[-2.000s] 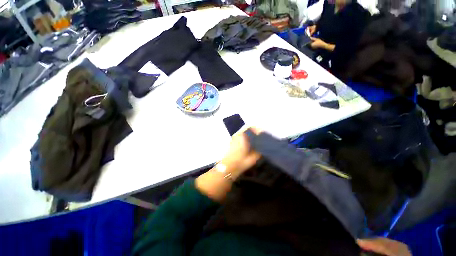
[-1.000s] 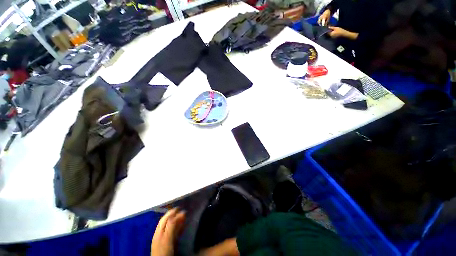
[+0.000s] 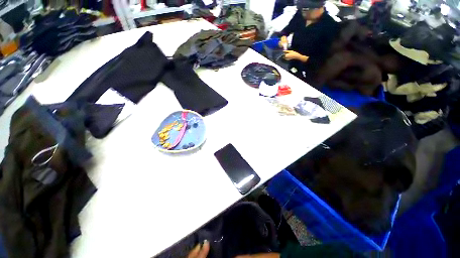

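A dark garment (image 3: 247, 224) lies bunched in my lap below the table's front edge. My left hand (image 3: 199, 250) shows only as fingertips at the bottom edge, against the dark cloth; its grip is hidden. My right hand (image 3: 258, 255) is a thin sliver at the bottom edge, with a dark green sleeve to its right; its fingers cannot be made out. No needle or button can be seen at the hands.
On the white table (image 3: 151, 201) are a pale blue dish (image 3: 200, 132) with yellow and dark buttons, a phone (image 3: 237, 169), brown and black garments, a black round dish (image 3: 260, 74) and plastic bags. A blue crate (image 3: 328, 214) with garments stands right. A person sits beyond.
The garment that was stretched up between my hands is now down in my lap. My hands have dropped mostly out of the bottom of the picture. The view has shifted, with the phone fully visible.
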